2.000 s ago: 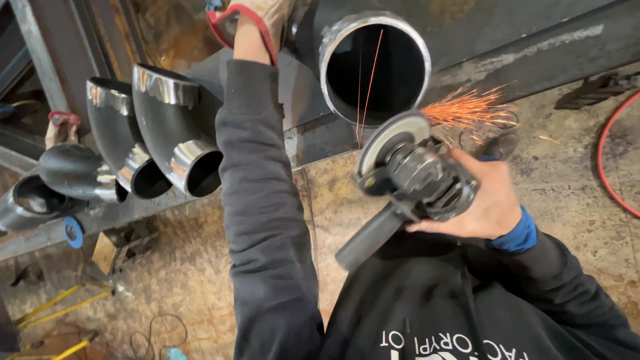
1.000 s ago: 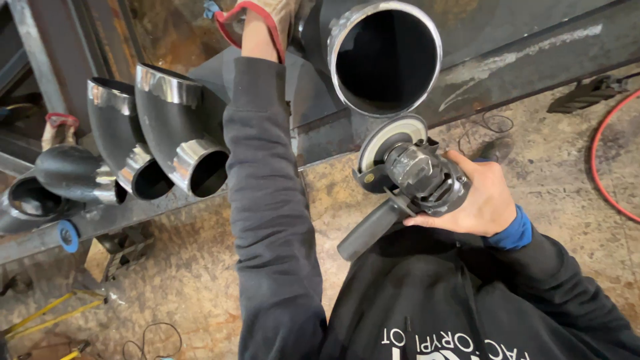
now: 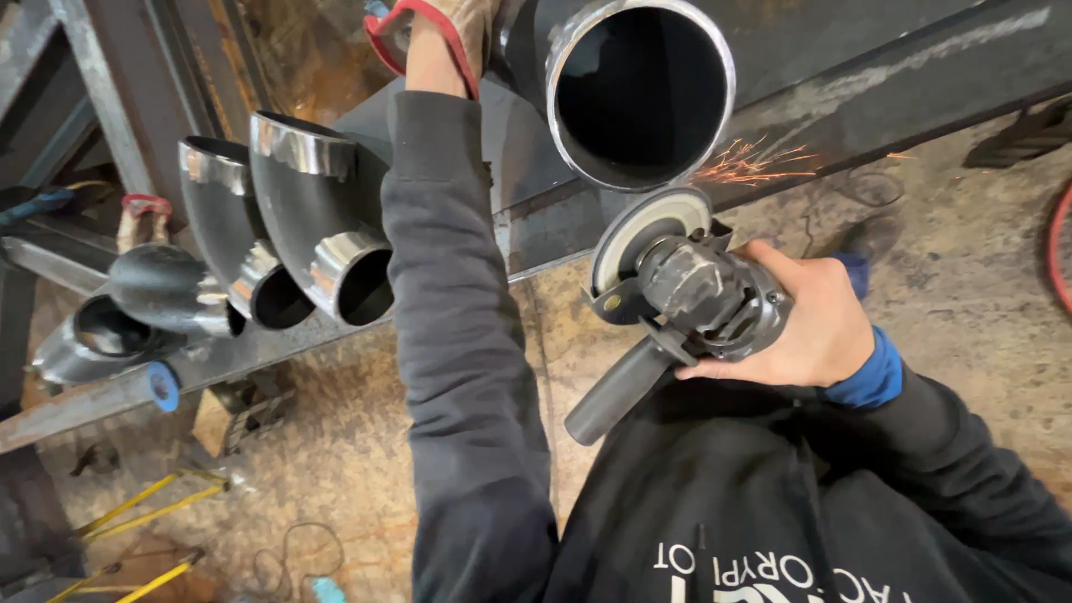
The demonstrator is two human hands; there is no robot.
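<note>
My bare right hand [image 3: 800,314] is closed around the body of an angle grinder [image 3: 691,285], whose side handle points down and left. The grinder's disc [image 3: 649,230] meets the lower rim of a dark steel pipe elbow [image 3: 553,92], and orange sparks [image 3: 754,163] fly off to the right. At the top edge my left hand [image 3: 448,38], in a glove with a red cuff, is beside the elbow's left side; its fingers are cut off by the frame, so its grip cannot be told. Left of my sleeve stand several elbows [image 3: 310,193] with shiny ground ends.
A steel beam [image 3: 553,226] runs beneath the pipes. On its left part lie a blue-faced disc [image 3: 163,386] and, farther back, another glove [image 3: 144,222]. Yellow metal bars [image 3: 138,507] and a thin cable are on the floor at lower left; a red hose [image 3: 1061,243] curves at the right edge.
Sparks show now at the pipe rim; one second ago there were none, while two seconds ago there was a larger spray. My right hand still holds the grinder.
</note>
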